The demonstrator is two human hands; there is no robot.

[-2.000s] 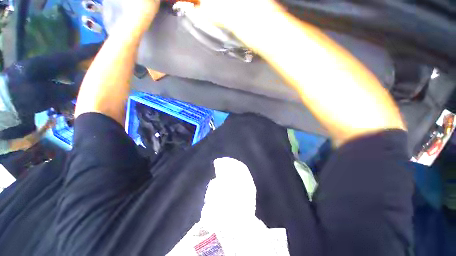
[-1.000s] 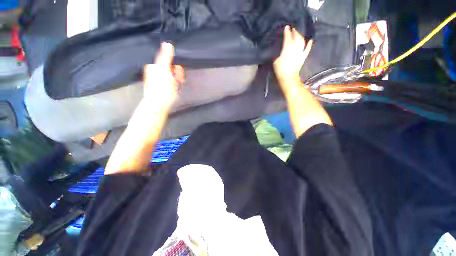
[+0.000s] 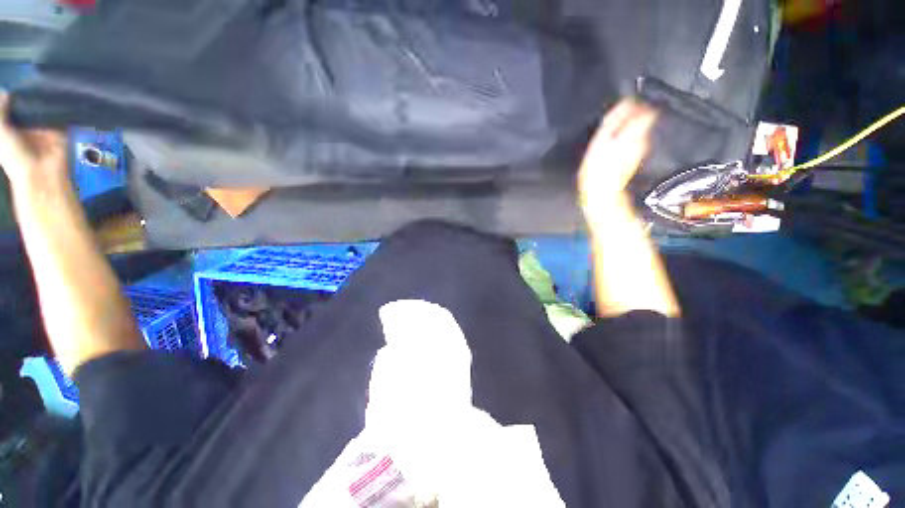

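A dark jacket (image 3: 397, 94) lies spread across the grey ironing table (image 3: 357, 213). My left hand (image 3: 35, 144) is at the far left, partly cut off by the picture's edge, and is closed on the jacket's left end. My right hand (image 3: 617, 154) is at the jacket's right end, beside a dark pad (image 3: 695, 119); it is blurred, and I cannot tell whether it grips the cloth. The steam iron (image 3: 710, 198), with an orange-brown handle, is parked at the table's right end, apart from my right hand.
A yellow line (image 3: 843, 149) runs right from the iron, near a red-and-white card (image 3: 777, 144). A white strip (image 3: 719, 45) lies at the upper right. Blue crates (image 3: 278, 268) with dark pieces stand below the table, left of a green cloth (image 3: 546, 293). White cloth (image 3: 427, 397) covers my front.
The iron, in use at the top two seconds ago, is parked. Since one second ago, my left hand has moved far left with the jacket, which now covers the table's left part.
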